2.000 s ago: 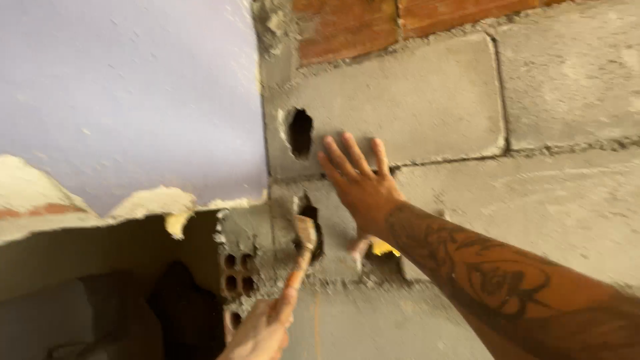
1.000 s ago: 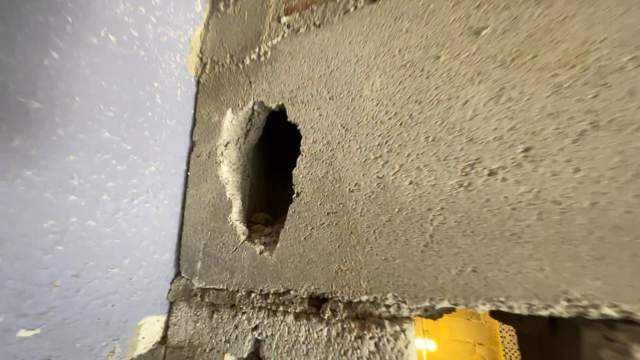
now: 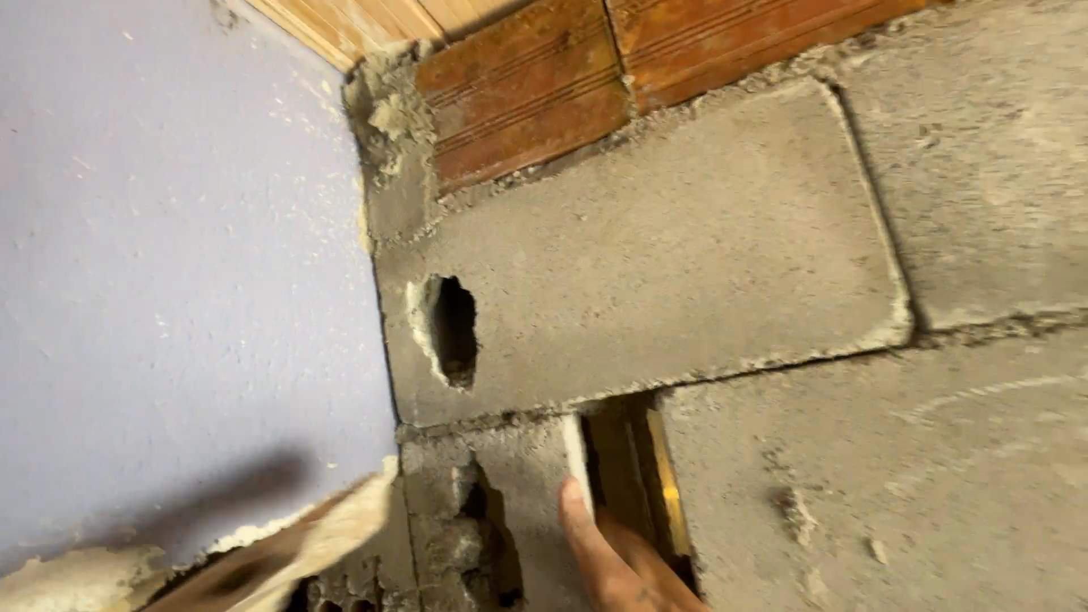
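My right hand is at the lower middle, with a fingertip against the pale edge of a gray concrete block. Its other fingers reach into a dark opening beside that edge. Left of it, the same block has a jagged hole. A second broken hole is in the block above. At the lower left is a blurred brown and cream shape; whether it is my left hand, a tool or both cannot be told.
A lilac painted wall meets the blockwork at the left, its lower edge broken. Orange hollow bricks and wooden boards lie above. Broken hollow brick shows at the bottom. A dark shadow falls across the painted wall.
My right hand was spread flat on the block face two seconds ago; now it is lower, at the opening's edge. The view went close to the upper hole and back out.
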